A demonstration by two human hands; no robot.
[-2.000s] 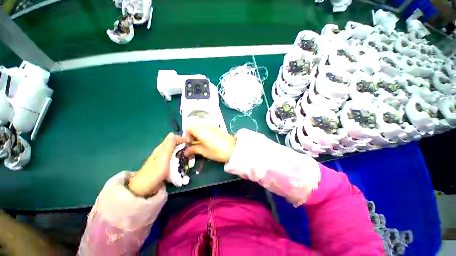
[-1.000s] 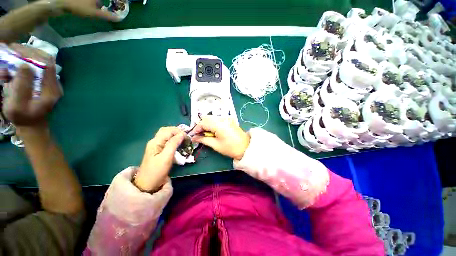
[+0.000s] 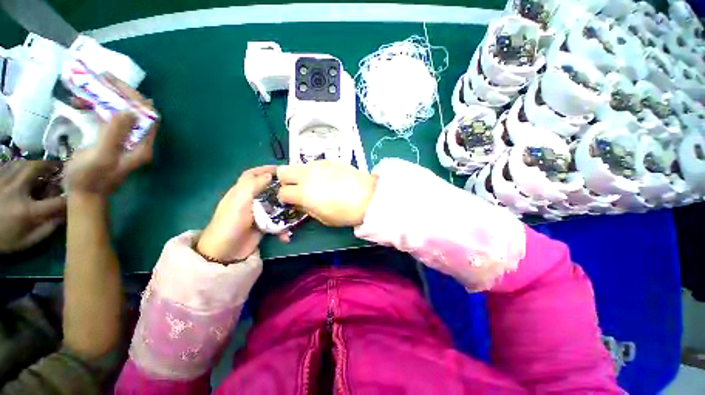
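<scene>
A round white housing (image 3: 272,221) with a dark circuit board inside is held near the bench's front edge. My left hand (image 3: 236,212) is shut on its left side. My right hand (image 3: 328,193) is at its upper right, fingertips bent over the board; what they pinch is hidden. Just beyond my hands lies a white camera body (image 3: 321,114) with a black lens and LED panel (image 3: 318,79) at its far end and a round opening nearer me. A white bracket block (image 3: 264,68) is at its upper left, and a black pigtail cable (image 3: 277,145) lies beside it.
A tangled white cord bundle (image 3: 397,85) lies right of the camera body. Stacked white housings (image 3: 545,162) fill the right side. A blue bin (image 3: 618,270) is below the bench edge. At left, another person's hands (image 3: 100,166) hold a printed packet (image 3: 108,96) near white camera bodies (image 3: 31,92).
The view has shifted, so the far conveyor shows less. My right fingers now bend over the board, closer to the housing. The neighbour's hand with the packet has moved right, and a second hand shows.
</scene>
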